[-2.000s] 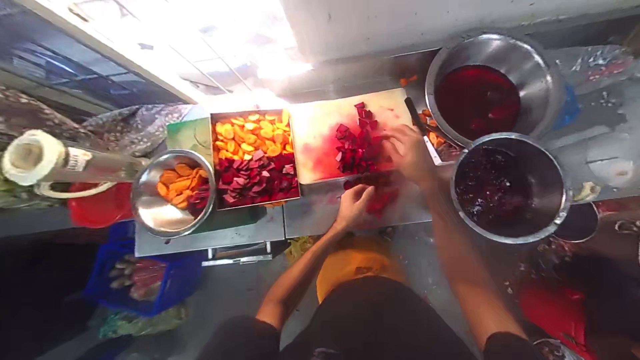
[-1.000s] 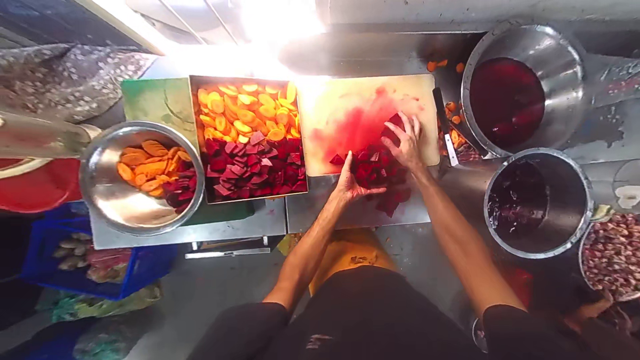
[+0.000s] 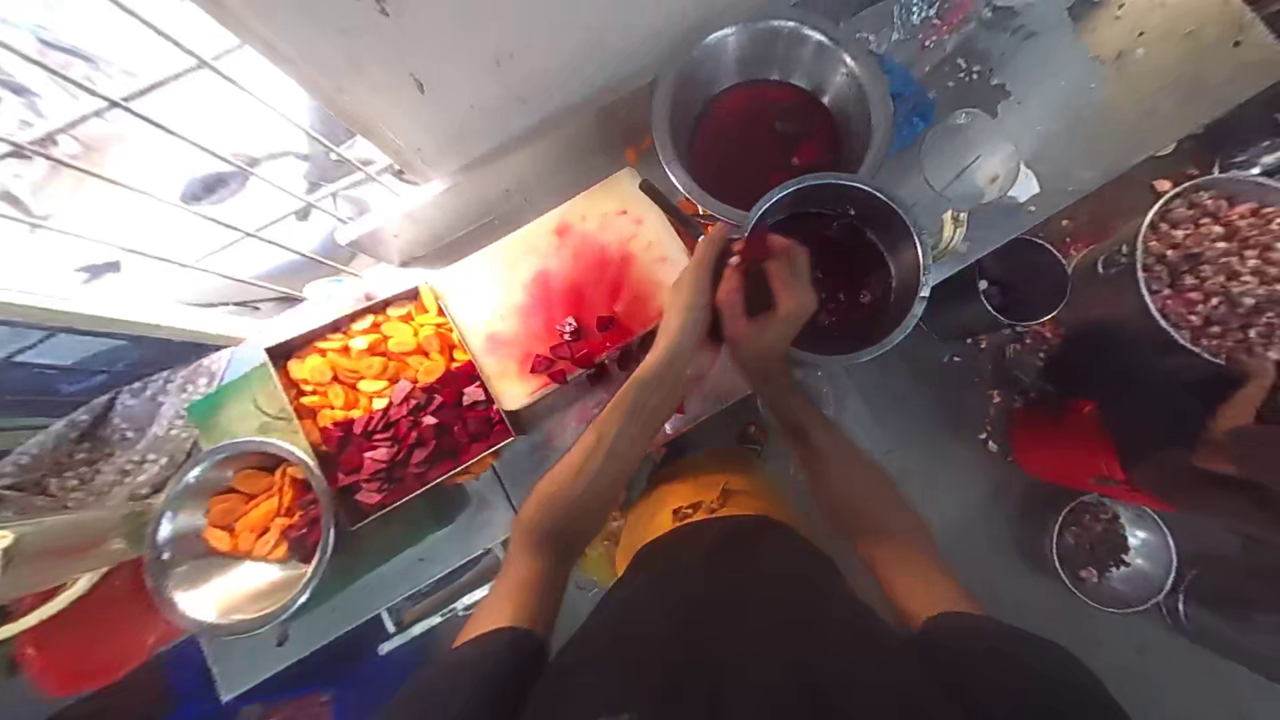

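Observation:
Both hands are together at the left rim of a steel pot holding dark red contents. My left hand and my right hand are closed around dark red pieces, apparently beetroot, partly hidden by the fingers. To the left lies a white cutting board with red stains and several beetroot pieces near its lower edge. A knife rests at the board's right end. Beyond that, a square tray holds sliced carrots and cut beetroot.
A steel bowl with carrot and beetroot pieces stands at the left. Behind the pot is a large basin of red liquid. At the right are a metal cup, a big pot of chopped pieces and another person's hand.
Both hands have moved right from the cutting board to the steel pot, with dark red pieces between them. Fewer beetroot pieces lie on the board. The view has turned and shifted right.

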